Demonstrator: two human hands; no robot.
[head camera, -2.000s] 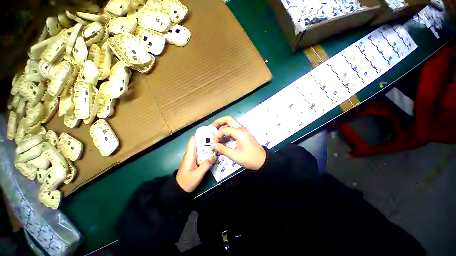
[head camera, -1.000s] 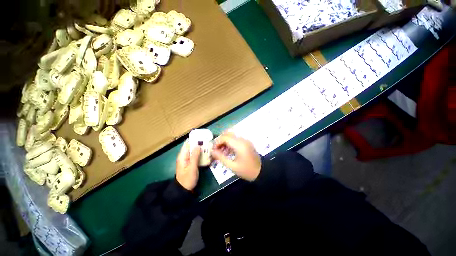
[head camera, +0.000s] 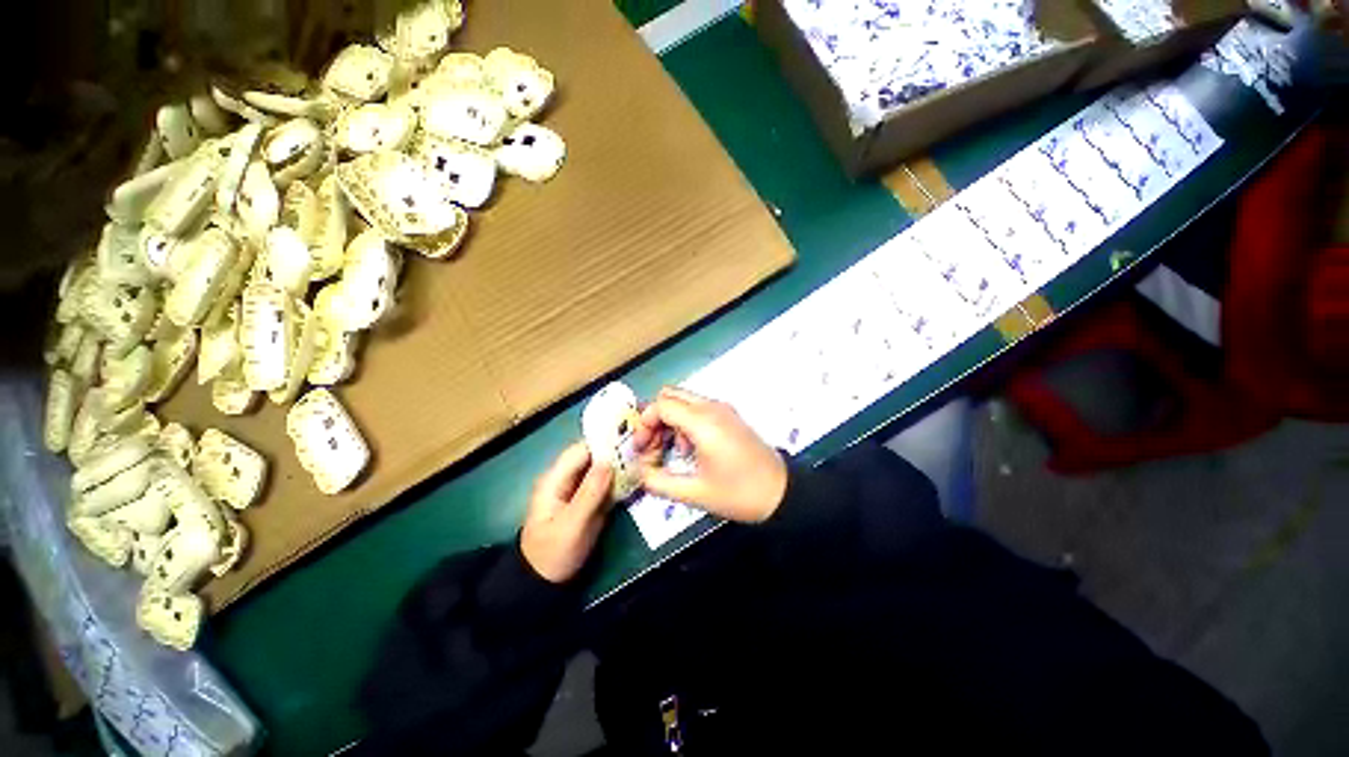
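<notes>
My left hand (head camera: 567, 518) holds a cream-white plastic housing (head camera: 608, 413) upright and tilted over the near end of the sticker sheet. My right hand (head camera: 718, 456) has its thumb and fingertips at the housing's right side; whether a tiny piece is between them is too small to tell. The long white sticker sheet (head camera: 920, 281), with rows of small dark-blue marks, runs along the table edge to the upper right. A pile of cream housings (head camera: 266, 337) lies on the brown cardboard sheet (head camera: 621, 222) at the left. One housing (head camera: 327, 441) lies at the pile's near side.
Two open cardboard boxes at the top right hold white pieces, the nearer box (head camera: 962, 111) with bluish marks. Loose white pieces (head camera: 1250, 59) lie beyond them. A clear plastic bag (head camera: 163, 695) hangs at the left table edge. A red stool (head camera: 1139, 392) stands at the right.
The held housing has turned and tilted in my left hand. My right fingertips, a little apart from it one second ago, are back against it.
</notes>
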